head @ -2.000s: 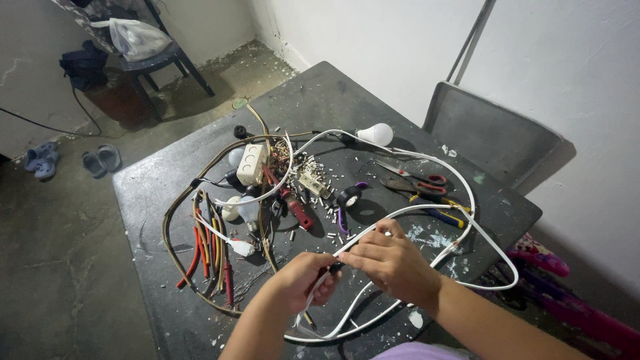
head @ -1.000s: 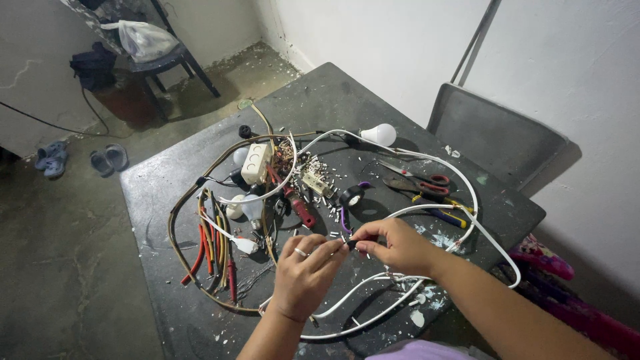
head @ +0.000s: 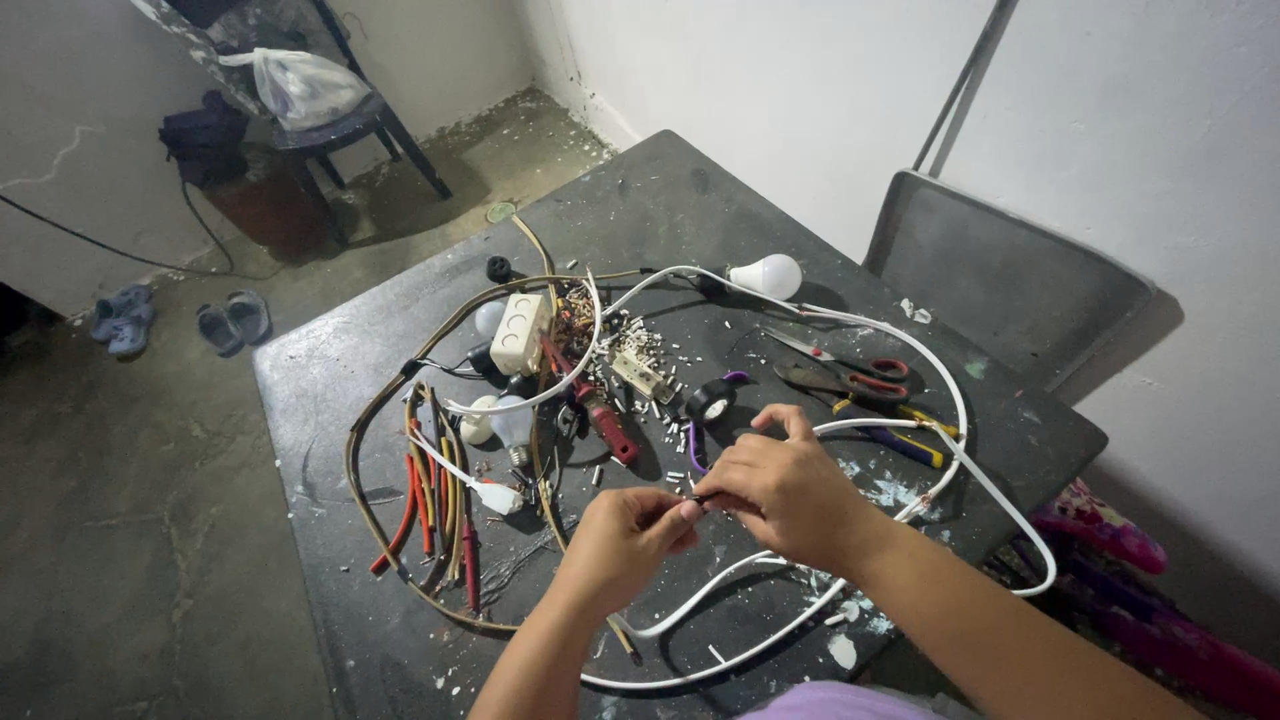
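Observation:
Between the fingertips of my left hand [head: 632,545] and my right hand [head: 785,485] is a small black piece, mostly hidden, perhaps tape on the wire. A white electrical cable [head: 735,660] loops around and below both hands. Just beyond my right hand lies a roll of black tape [head: 712,400] beside a purple strip [head: 697,448]. A red-handled screwdriver [head: 605,420] lies farther left. Scissors [head: 885,370] and pliers with blue and yellow handles [head: 890,440] rest to the right of the tape.
On the dark table [head: 330,400] lie a white outlet box [head: 520,335], a white LED bulb [head: 768,276], a clear-looking bulb [head: 512,425], coloured wire pieces [head: 410,510] and scattered white scraps [head: 635,340]. A grey chair [head: 1000,270] stands at the right against the wall.
Two seconds ago both hands were by the white cable, its loop running close to my fingers. Now the cable's lower loop lies lower on the table, and my fingertips meet at the small black piece.

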